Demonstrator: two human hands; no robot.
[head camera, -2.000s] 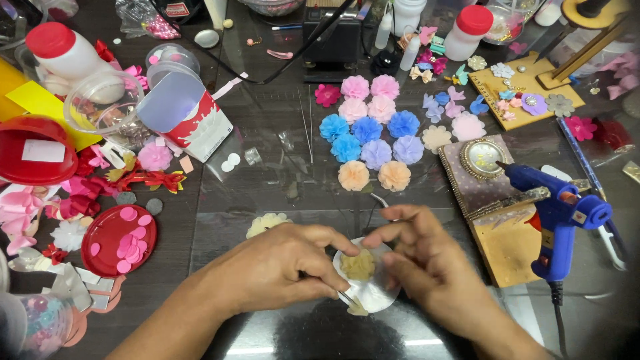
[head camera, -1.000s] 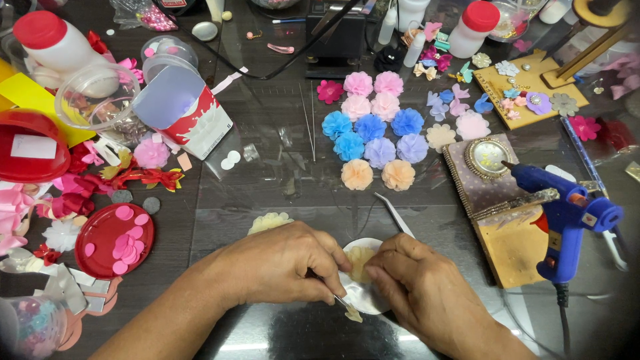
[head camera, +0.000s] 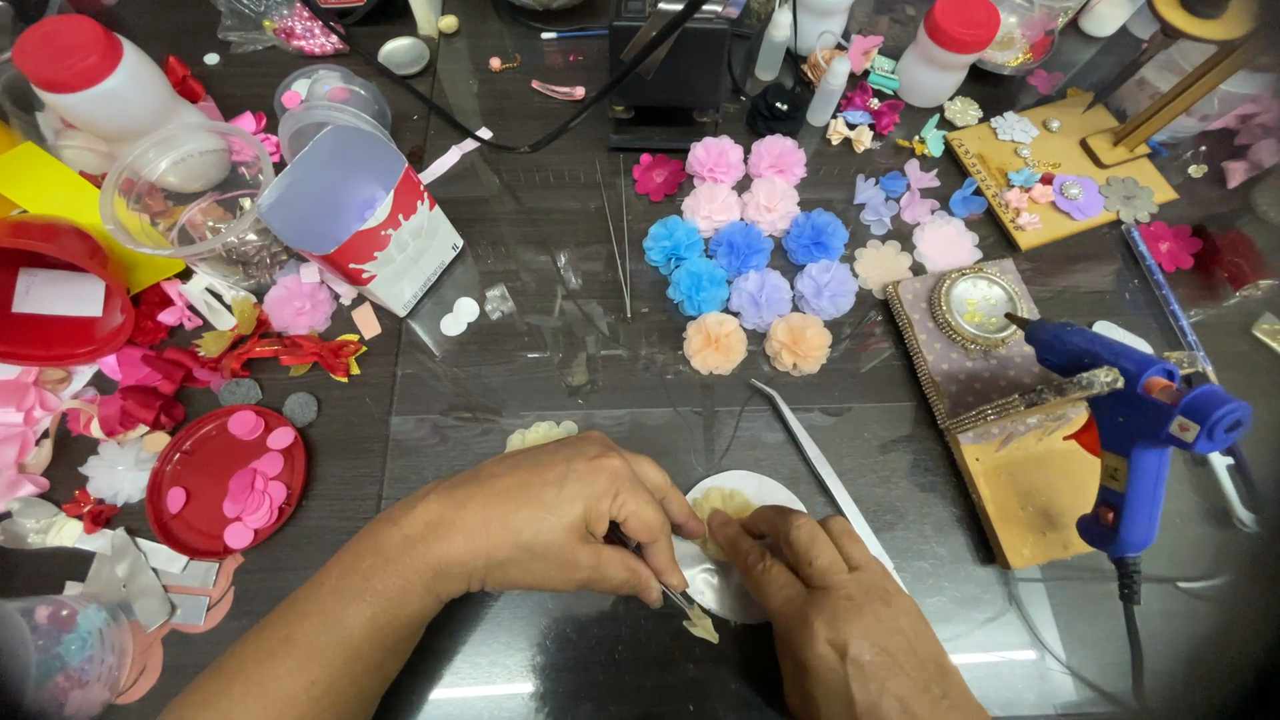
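Observation:
Metal tweezers (head camera: 672, 592) are held in my left hand (head camera: 575, 520), with a small folded cream fabric petal (head camera: 701, 624) at their tip. My right hand (head camera: 825, 590) rests its fingertips on a cream fabric flower (head camera: 722, 503), which lies on a round white disc (head camera: 765, 488). The left fingertips are close beside this flower. Behind my left hand lies a scalloped cream fabric piece (head camera: 541, 435), partly hidden. White bent-tip tweezers (head camera: 825, 470) lie behind my right hand.
Fabric flowers (head camera: 741, 250) in several colours stand in rows beyond my hands. At right, a blue hot glue gun (head camera: 1140, 430) rests on a decorated stand (head camera: 1030, 520). At left are a red lid (head camera: 165, 520) with pink discs, a cut carton (head camera: 400, 240) and ribbon bows (head camera: 300, 352).
My right hand, raised with spread fingers two seconds ago, has come down onto the cream flower. The white bent-tip tweezers, mostly covered then, now show. My left hand still holds the metal tweezers.

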